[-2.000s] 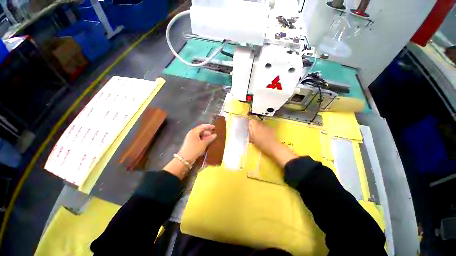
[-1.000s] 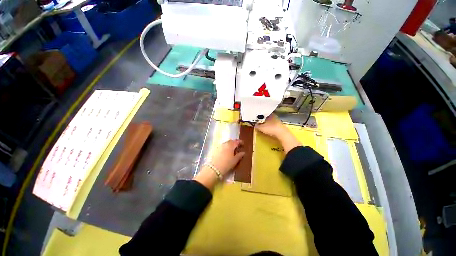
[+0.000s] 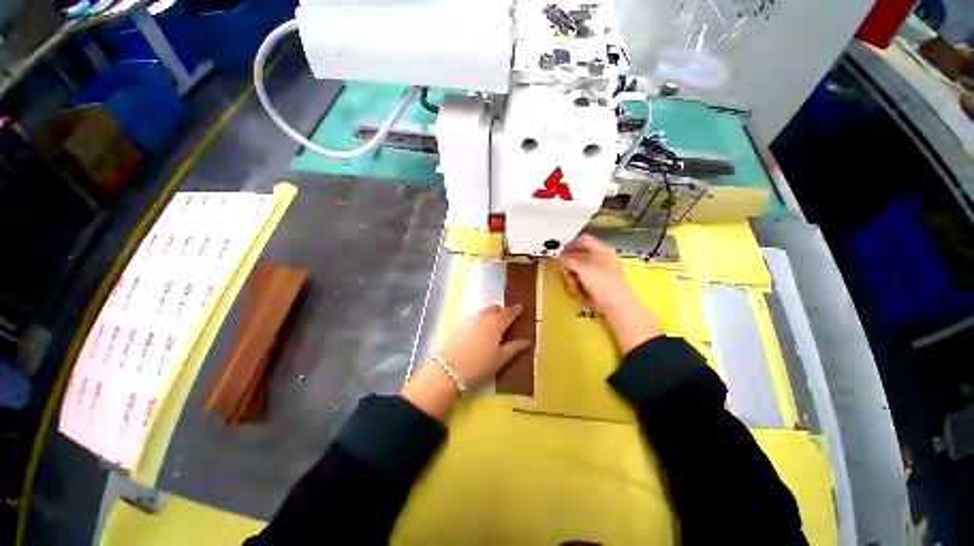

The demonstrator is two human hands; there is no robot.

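A dark brown strip (image 3: 519, 364) lies lengthwise against the left edge of the yellow template plate (image 3: 582, 363), below the machine head (image 3: 550, 160). My left hand (image 3: 481, 347) rests on the strip with its fingertips, fingers apart. My right hand (image 3: 594, 275) is beside the head's lower end, above the plate, its fingers bent together; whether it holds something small cannot be told. A yellow panel (image 3: 523, 469) covers the near side and drapes toward me. The upper end of the strip is under the head.
A fanned stack of brown strips (image 3: 256, 347) lies left on the dark table (image 3: 358, 256). A white printed sheet (image 3: 144, 320) with a yellow edge lies further left. A metal carriage with black cables (image 3: 652, 203) stands right of the head.
The brown strip has moved right from beside the template opening to the plate's edge. My left hand moved with it and now presses on it. My right hand has lifted slightly.
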